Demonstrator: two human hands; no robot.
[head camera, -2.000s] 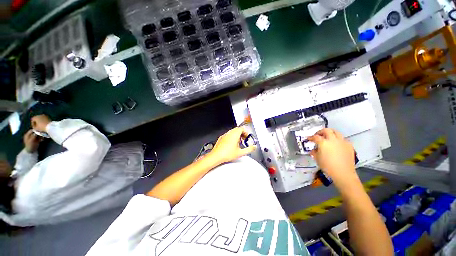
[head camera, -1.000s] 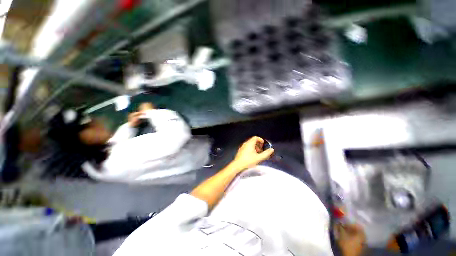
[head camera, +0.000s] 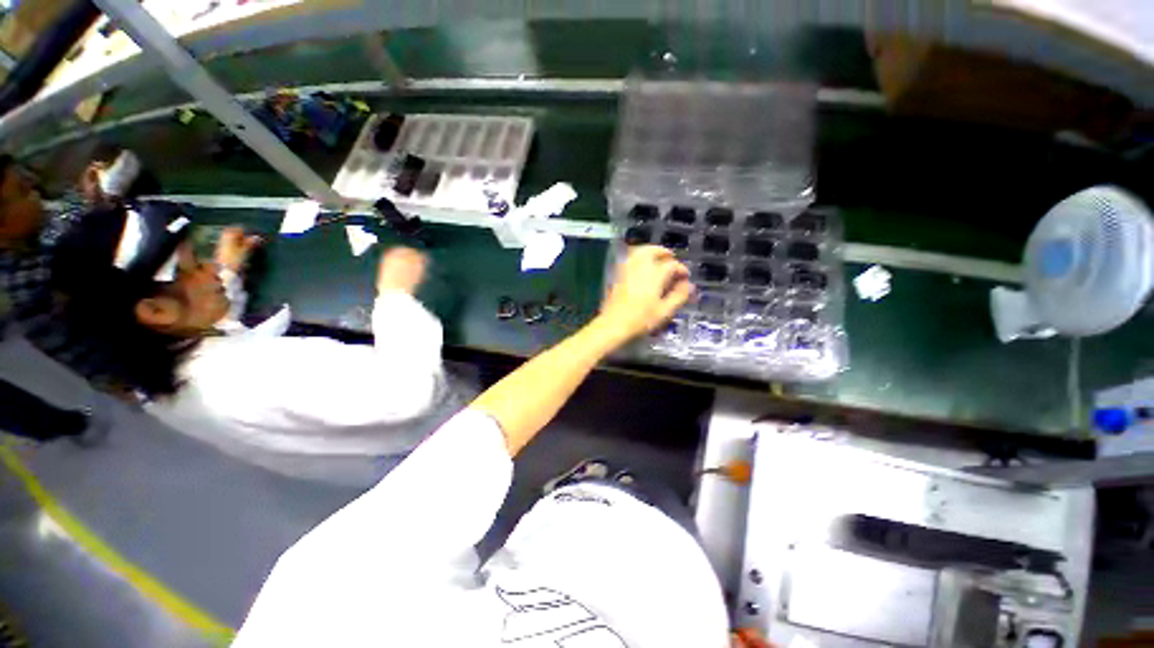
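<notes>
My left hand (head camera: 648, 294) is over the left side of the blister tray (head camera: 816, 361), fingers bent downward. Whether it holds a housing cannot be told, as the fingers hide what is under them. The clear plastic tray holds rows of black watch housings (head camera: 757, 274), and its clear lid (head camera: 711, 139) lies open behind it. Of my right hand only a small orange-toned patch (head camera: 749, 638) shows at the bottom edge, beside the machine; its fingers cannot be made out.
The white machine (head camera: 829, 487) with its black cable chain (head camera: 943, 542) stands at lower right. A white fan (head camera: 1088, 260) stands on the green bench. Loose housings (head camera: 532, 310) and wipes (head camera: 542, 241) lie left of the tray. A coworker (head camera: 316, 373) sits at left near a white parts tray (head camera: 500, 165).
The view has swung toward the bench. My left hand has moved from near my lap, where it held a small dark piece, up to the blister tray. My right hand has left the stage fixture.
</notes>
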